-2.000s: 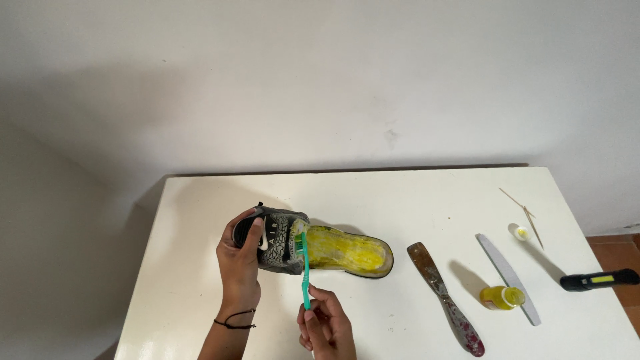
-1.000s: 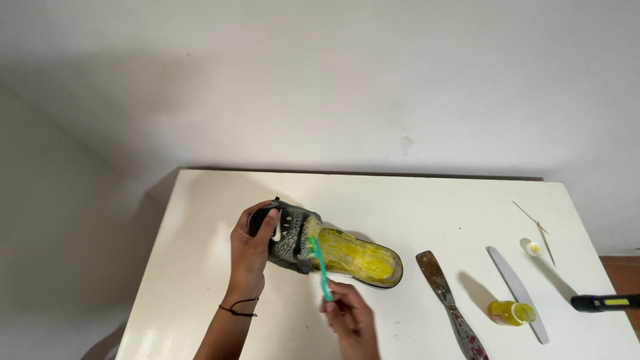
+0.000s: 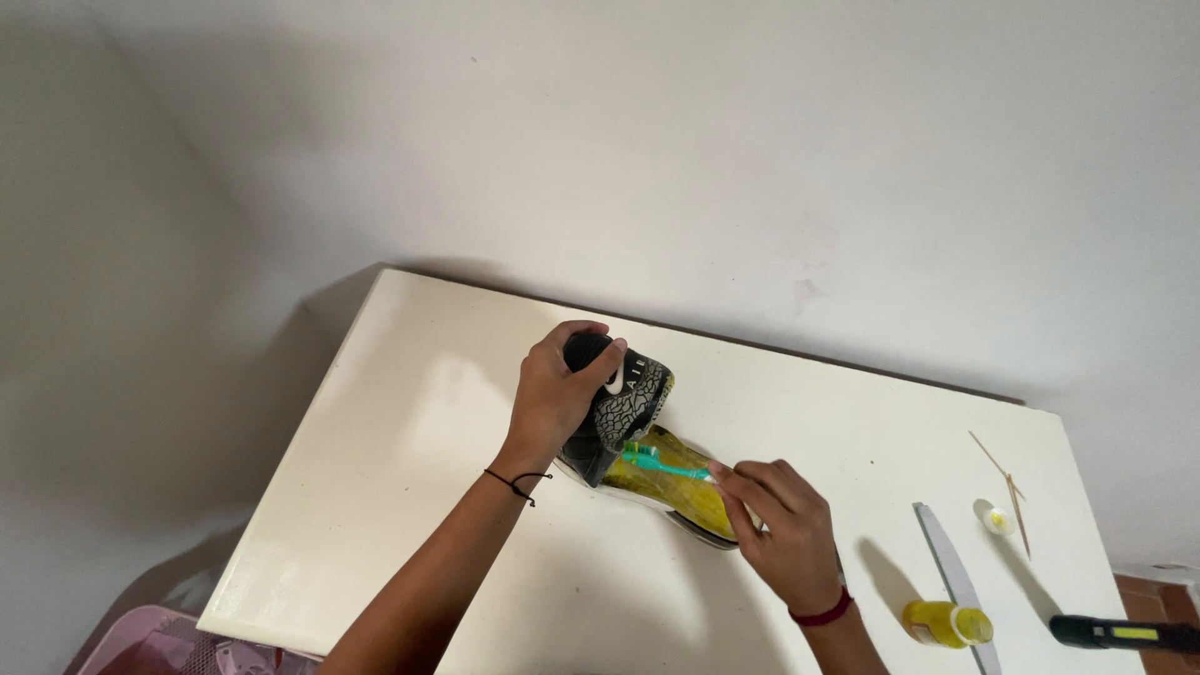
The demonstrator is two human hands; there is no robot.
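My left hand [image 3: 562,389] grips the heel of a black and grey crackle-patterned sneaker upper [image 3: 628,408], which is folded back from its sole. The exposed sole [image 3: 698,502] is coated with something yellow and lies on the white table, pointing to the lower right. In my right hand [image 3: 773,516] is a green toothbrush [image 3: 670,464]; its bristles are at the yellow surface close to where upper and sole meet. Further right lie an open bottle of yellow substance [image 3: 937,623] and a grey curved blade-like strip [image 3: 956,572].
A small white cap [image 3: 998,520] with yellow in it sits beside thin wooden sticks [image 3: 1017,497]. A black flashlight [image 3: 1120,633] juts over the right edge of the white table [image 3: 412,450]. The wall runs behind the table. A pink basket [image 3: 141,637] is at the lower left.
The view has turned. The toothbrush has moved from the edge of the upper onto the sole. The upper is pulled further back from the sole. The stained spatula seen earlier is now mostly hidden or out of view.
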